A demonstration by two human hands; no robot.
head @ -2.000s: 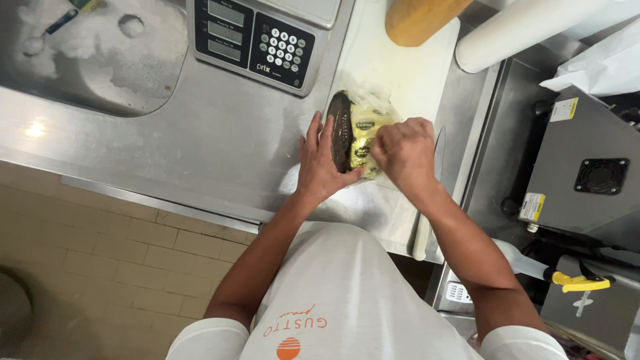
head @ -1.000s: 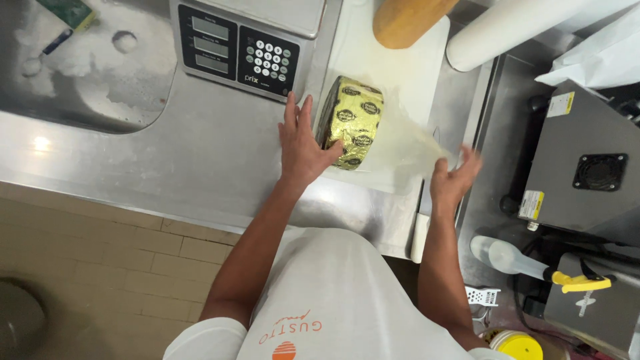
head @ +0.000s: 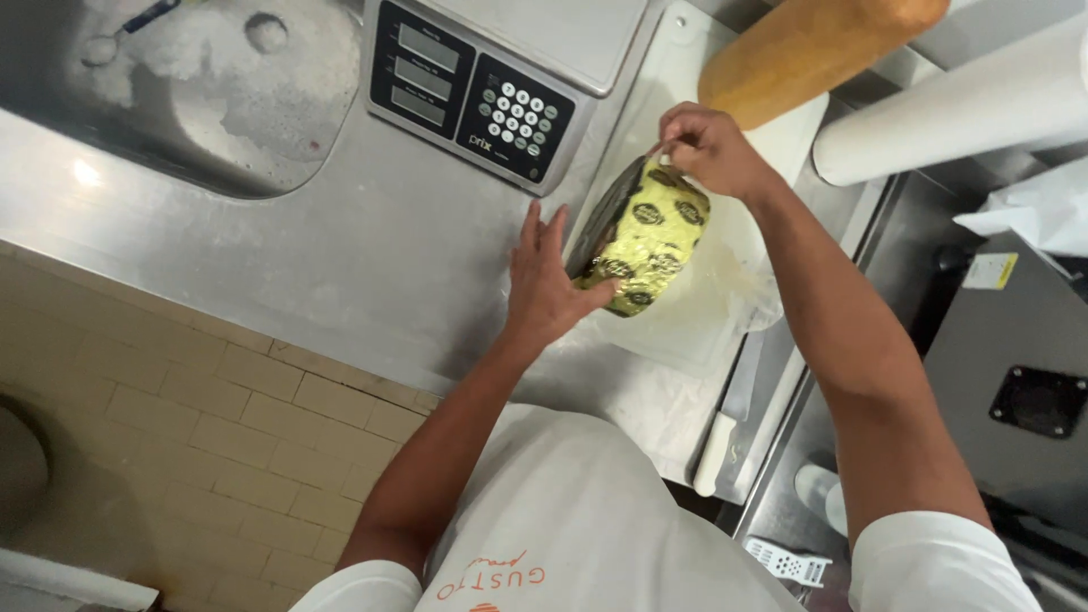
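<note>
A round block in yellow printed foil wrap (head: 659, 234), with a dark flat face, stands on its edge on the white cutting board (head: 633, 110). My left hand (head: 548, 285) rests against its lower left side, thumb on the foil and fingers spread. At its top edge, my right hand (head: 701, 149) pinches the edge of the wrapping. Crumpled clear plastic film (head: 752, 293) lies to the right of the block. Nearer my body lies a knife with a white handle (head: 716, 450).
A digital scale (head: 476, 93) stands left of the board, beside a wet steel sink (head: 255, 102). An orange-brown cylinder (head: 816, 55) and a white roll (head: 952, 98) lie beyond. At the right are a grey machine (head: 1011, 357) and a small white grater (head: 786, 561).
The clear plastic has come off the block and now lies on the right. My right hand has moved from the right back to the block's top edge. My left hand stays at its side.
</note>
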